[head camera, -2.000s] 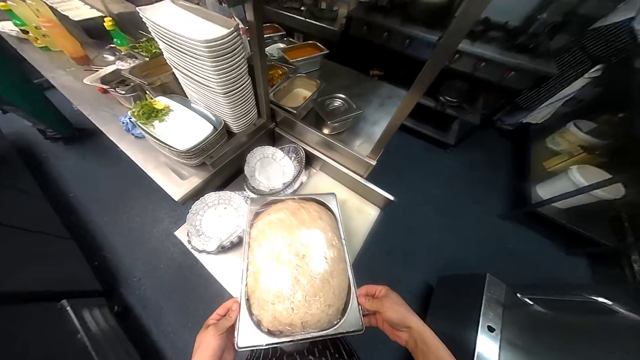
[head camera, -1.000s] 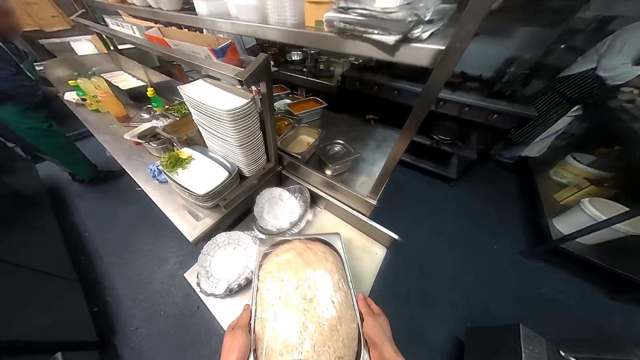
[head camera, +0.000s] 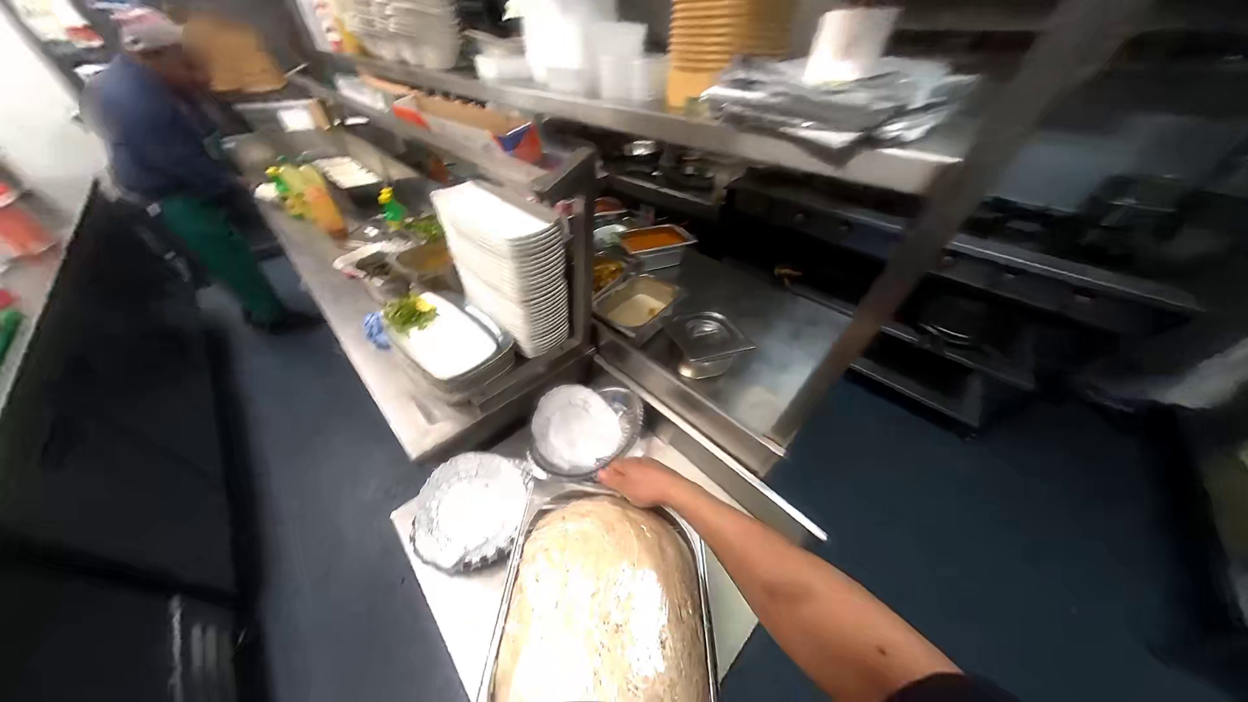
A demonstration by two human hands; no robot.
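A deep metal pan (head camera: 704,595) filled with a large domed mass that looks like dough (head camera: 595,595), under shiny clear film, lies at the bottom centre over a white board (head camera: 439,585). My right hand (head camera: 639,481) reaches over the pan's far end, its fingers at the rim of a stack of silvery foil-like bowls (head camera: 577,429); whether they grip it cannot be told. A second such stack (head camera: 473,509) stands left of the pan. My left hand is out of view.
A steel counter (head camera: 429,429) on the left holds stacked white plates (head camera: 507,263), a platter with herbs (head camera: 448,336) and squeeze bottles (head camera: 317,200). Metal food pans (head camera: 639,304) stand behind the upright. A person (head camera: 175,146) stands at the far left. An overhead shelf (head camera: 760,132) crosses the view.
My right hand has left the pan's right side and moved forward to the far bowls. My left hand, on the pan's left side before, has gone out of view. The view has swung left.
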